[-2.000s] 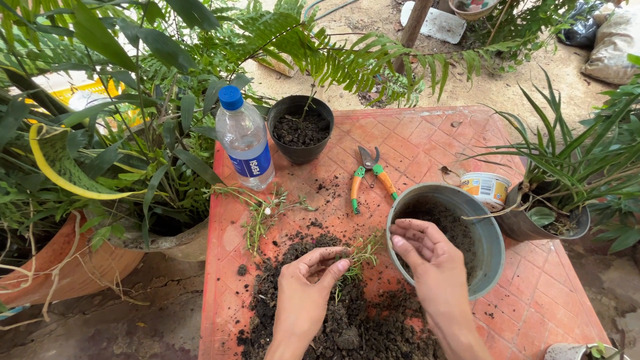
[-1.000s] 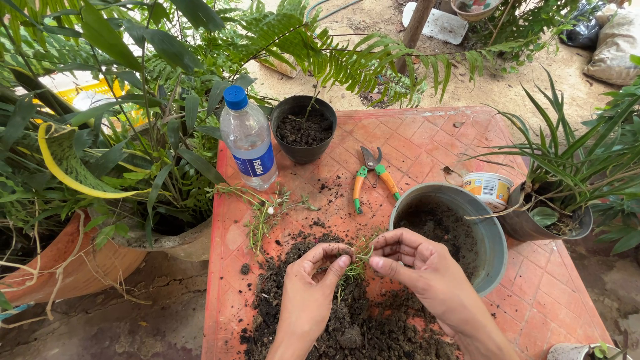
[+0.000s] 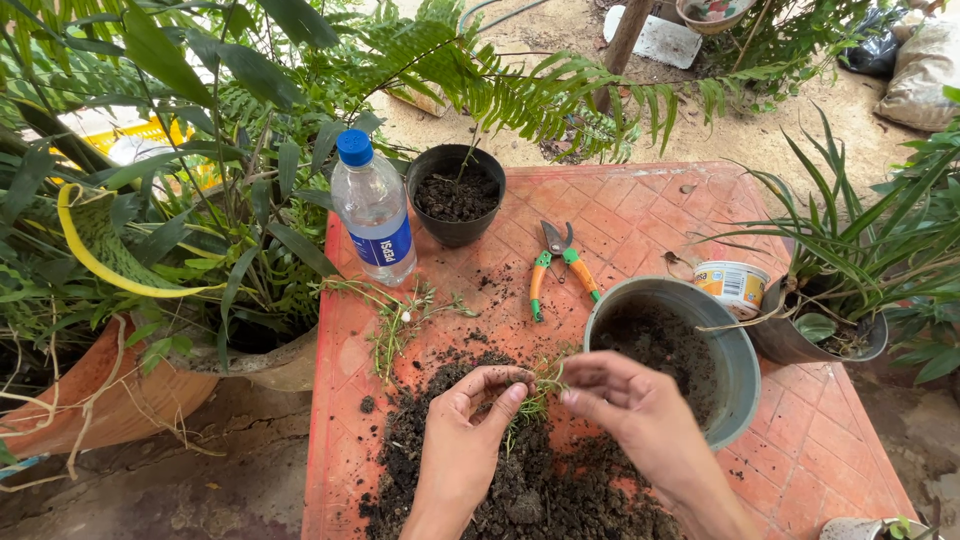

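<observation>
My left hand (image 3: 476, 424) pinches small green plant sprigs (image 3: 534, 401) between thumb and fingers, above a heap of dark soil (image 3: 517, 495). Beside it, my right hand (image 3: 637, 412) is at the sprigs' other side with its fingers slightly blurred; whether it grips them is unclear. The grey plastic pot (image 3: 739, 375), with soil inside, stands behind and right of my right hand. More cut sprigs (image 3: 394, 322) lie left of the heap. Pruning shears (image 3: 559, 266) with orange and green handles rest farther back, blades apart.
The red plastic table (image 3: 645, 202) holds a Pepsi bottle (image 3: 375, 217), a small black pot (image 3: 457, 225) with a stem in soil, and a printed plastic tub (image 3: 731, 281). A potted spiky plant (image 3: 855, 240) stands at the right edge. Dense foliage and a terracotta pot (image 3: 142, 397) border the left.
Both hands stay above the soil heap. The right hand's fingers have opened a little and shifted at the sprigs since a second ago.
</observation>
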